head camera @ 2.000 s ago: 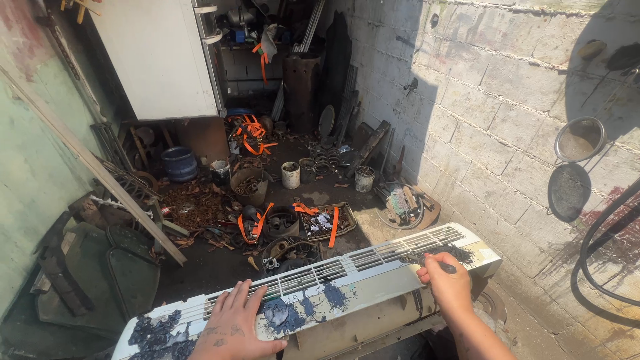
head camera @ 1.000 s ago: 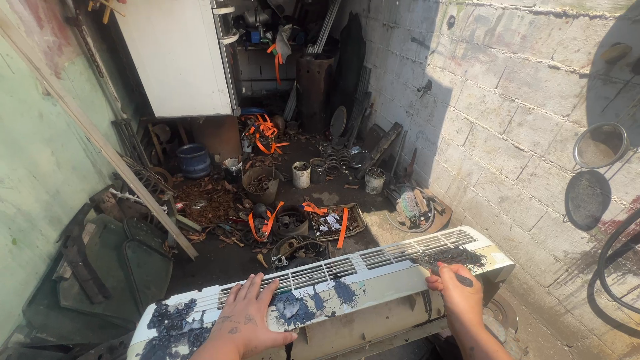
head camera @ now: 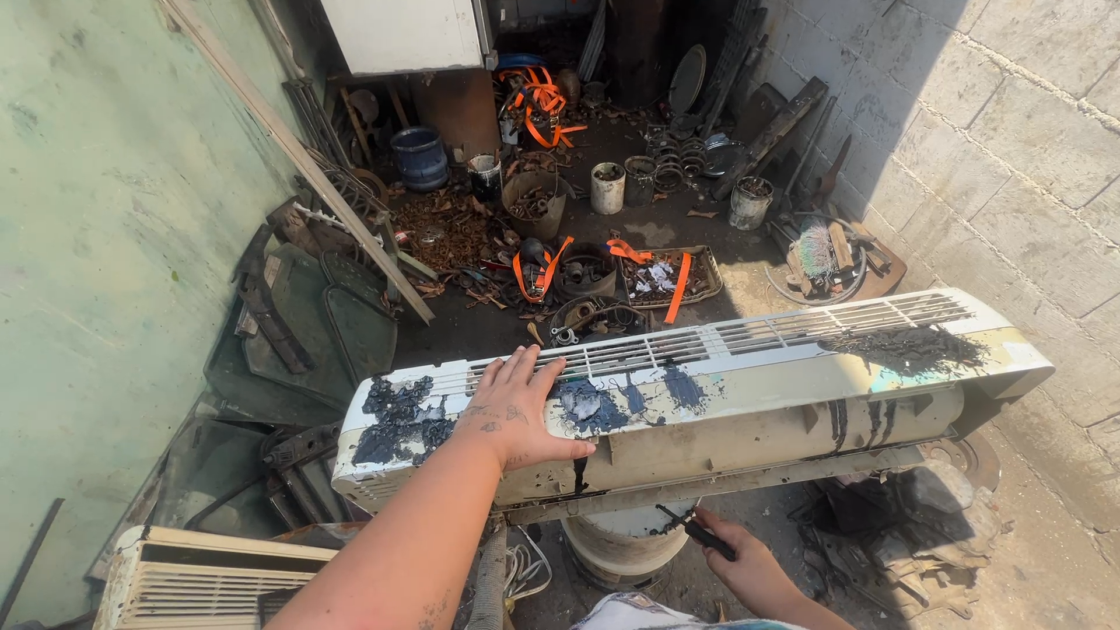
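A long white plastic air conditioner casing (head camera: 752, 372) with a slotted grille lies across the view, smeared with thick black paste (head camera: 914, 350) at both ends and near its middle. My left hand (head camera: 516, 416) rests palm down on its top edge, fingers spread over the slats. Below the casing, my right hand (head camera: 744, 551) is closed around the dark handle of a tool (head camera: 710, 537), whose tip is at the rim of a white plastic bucket (head camera: 626, 547). Whether that tool is a brush or a spatula I cannot tell.
A beige slatted casing (head camera: 210, 582) stands at lower left. Beyond are small buckets (head camera: 608, 188), a tray of scrap (head camera: 713, 284), orange straps (head camera: 542, 105) and a blue container (head camera: 420, 157). A block wall (head camera: 1006, 175) bounds the right, and metal parts (head camera: 901, 542) lie below it.
My right hand has moved from the casing's right end down to the bucket, still holding the tool. My left hand stays on the casing. The view has tilted down.
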